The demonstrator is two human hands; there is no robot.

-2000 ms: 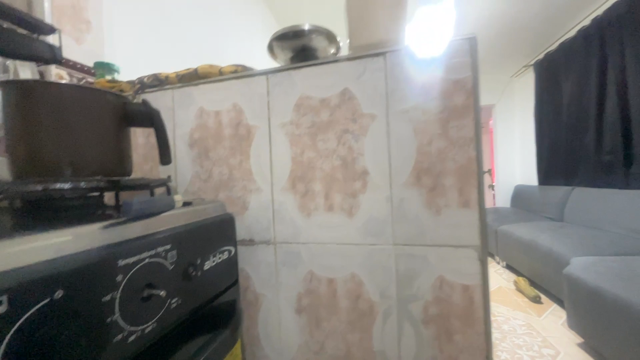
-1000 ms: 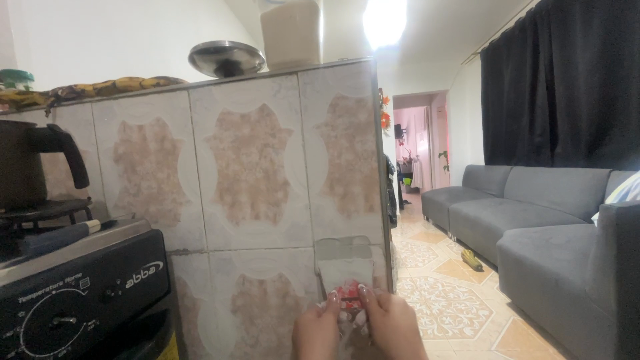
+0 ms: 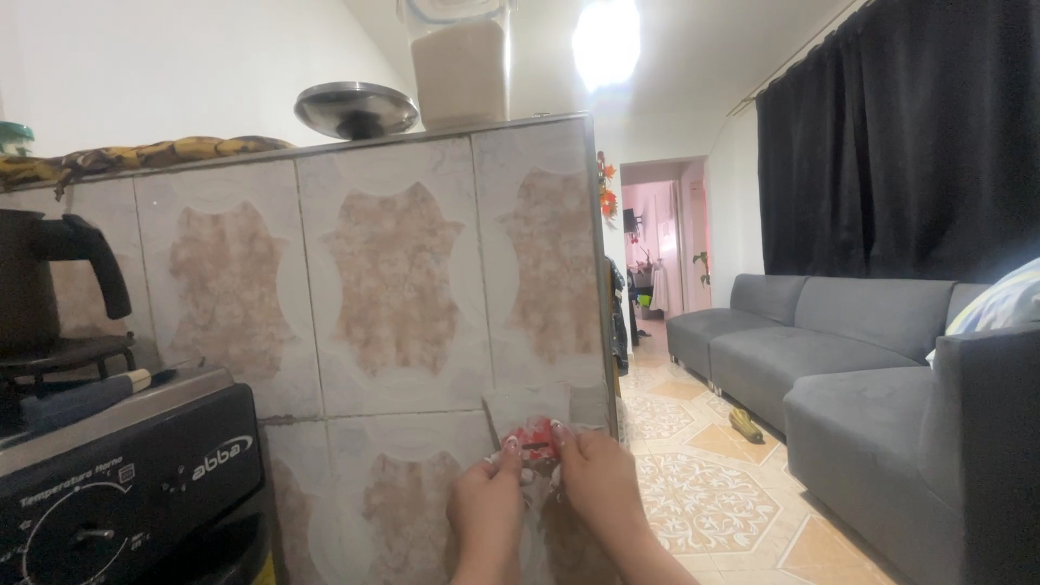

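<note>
A small clear plastic packet with red print (image 3: 530, 439) is held up in front of the tiled half wall. My left hand (image 3: 490, 504) pinches its left side between thumb and fingers. On its right side my right hand (image 3: 597, 479) grips it the same way, thumb on the front. The packet's clear top stands upright above my thumbs, and whitish bits show at my fingers below the red part. What is inside the packet cannot be told.
At left stands a black stove (image 3: 138, 496) with a dark pot (image 3: 28, 284) and a knife handle (image 3: 81, 406). The wall (image 3: 390, 284) bears plantains (image 3: 179, 152), a metal lid (image 3: 356, 110) and a container of pale powder (image 3: 461, 73). A grey sofa (image 3: 853, 325) stands right.
Both my hands and the packet, not in view two seconds ago, have come into view. Since one second ago my hands have stayed on the packet. The view has swung to the right.
</note>
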